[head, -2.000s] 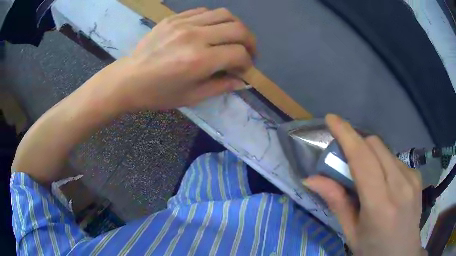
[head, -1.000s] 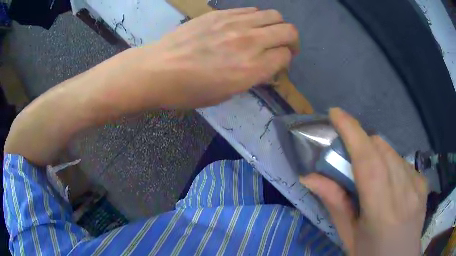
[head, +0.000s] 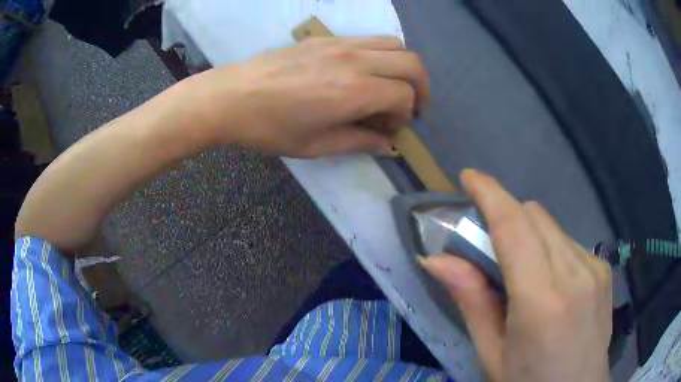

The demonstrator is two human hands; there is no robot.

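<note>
My right hand (head: 534, 287) is closed around the iron (head: 440, 227), whose pointed silver front lies over a dark fabric strip (head: 404, 176) near the table's front edge. The tan pressing template (head: 424, 160) runs along the strip between the iron and my left hand. My left hand (head: 336, 97) has its thumb and fingers pinched at the strip and template, ahead of the iron tip. The template's far end (head: 312, 30) sticks out beyond my left hand. The part of the strip under the iron is hidden.
A grey cloth (head: 515, 119) lies beyond the strip, with a blackish stack of cut pieces (head: 579, 112) on its far side. The white table cover (head: 328, 183) shows at the near edge. A green coiled cord (head: 653, 248) is behind the iron. Speckled floor (head: 216, 246) is at left.
The template's far end has come into view beyond my left hand. The iron has moved slightly left in the picture and stays on the strip. My left hand still pinches ahead of it.
</note>
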